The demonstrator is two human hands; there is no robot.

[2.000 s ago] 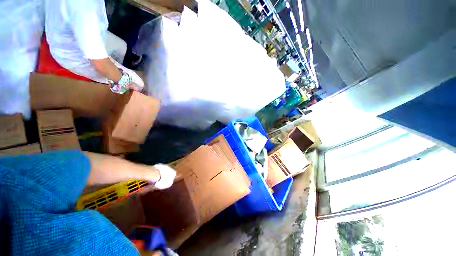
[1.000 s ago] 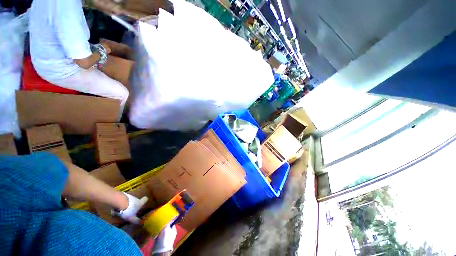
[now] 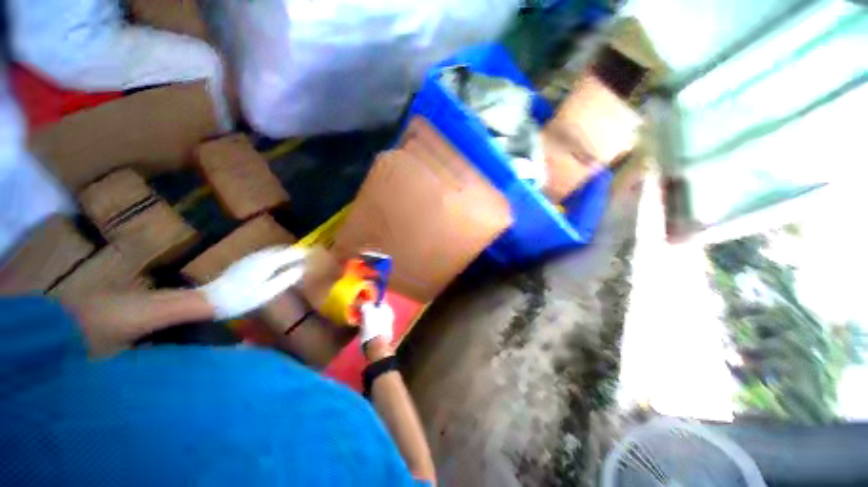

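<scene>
My right hand (image 3: 377,325), in a white glove with a black wristband, grips the tape gun (image 3: 375,270). The gun has a yellow tape roll and orange and blue parts. It is over a small brown carton (image 3: 309,333) on the red surface (image 3: 400,314). My left hand (image 3: 255,281), also white-gloved, lies at the left of the carton with its fingers stretched out. The frame is blurred, so contact between the tape and carton is unclear. Flat carton blanks (image 3: 424,214) lean just beyond the tape gun.
A blue bin (image 3: 476,157) with grey-green cloth stands behind the blanks. A larger open carton (image 3: 590,128) is beside it. Small brown cartons (image 3: 240,176) lie on the floor at left. A yellow crate rim (image 3: 328,226) borders the work. A large white bag (image 3: 333,71) and a person's white-clothed leg (image 3: 152,62) are beyond.
The view has tilted down and shifted. The tape gun, still in my right hand, is now over the small carton. My left hand's fingers have stretched out toward the tape gun.
</scene>
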